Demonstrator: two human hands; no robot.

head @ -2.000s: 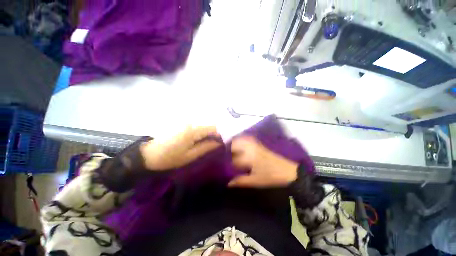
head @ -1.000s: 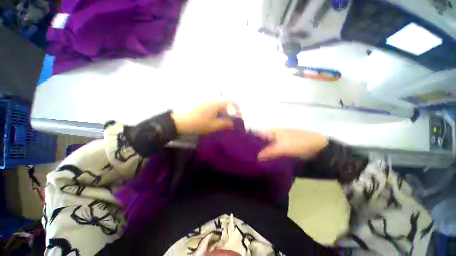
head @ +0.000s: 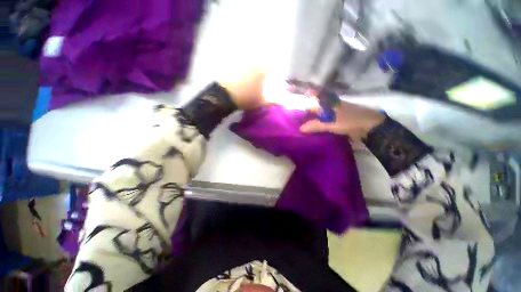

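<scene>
A purple fabric piece (head: 320, 165) lies on the machine table under my hands and hangs over the front edge. My left hand (head: 248, 91) is at its upper left end, with the fingers washed out by the lamp glare. My right hand (head: 343, 121) rests on the fabric just right of the needle area, fingers stretched forward and the thumb to the left. The blue knob (head: 328, 108) shows at the right hand's fingers. The needle and presser foot are lost in the glare and blur.
A purple garment pile (head: 120, 45) with a white label lies at the back left of the table (head: 74, 134). The machine's dark panel with a lit screen (head: 481, 92) is at the right. A yellow board (head: 365, 254) is below the table edge. A blue crate (head: 20, 165) stands at far left.
Both hands have moved forward from the lap and table edge to the needle area, taking the purple fabric onto the table. The view has shifted a little.
</scene>
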